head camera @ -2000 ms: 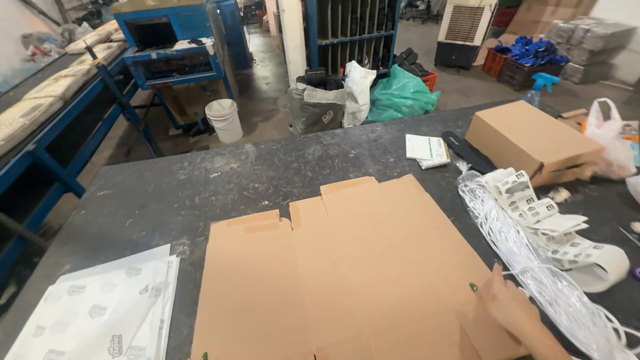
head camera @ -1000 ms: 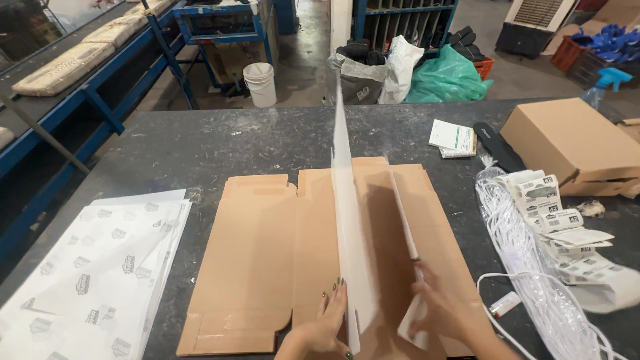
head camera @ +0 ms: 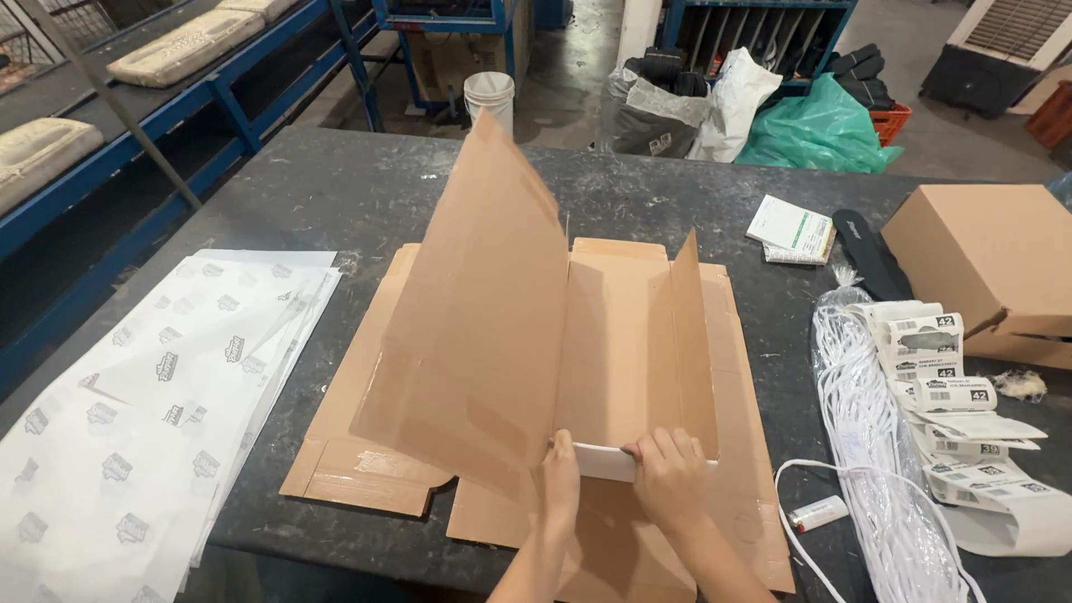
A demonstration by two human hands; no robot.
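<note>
A partly folded cardboard box blank [head camera: 620,335] stands on flat cardboard sheets [head camera: 745,402], with its large panel [head camera: 477,327] tilted up on the left and a narrow side wall [head camera: 693,352] upright on the right. My left hand [head camera: 559,481] grips the near left corner at the base of the large panel. My right hand [head camera: 670,473] grips the near right corner. Between them a short white-faced end flap [head camera: 601,461] is bent up. The palms and some fingertips are hidden.
Printed tissue paper sheets [head camera: 151,402] lie left on the black table [head camera: 352,201]. To the right are bundled white laces [head camera: 871,444], a label strip [head camera: 963,394], a lighter [head camera: 818,513], paper pads [head camera: 790,228] and a closed cardboard box [head camera: 988,260].
One second ago the side panels stood upright with white faces showing; now the large panel leans left and the near end flap is raised between my hands.
</note>
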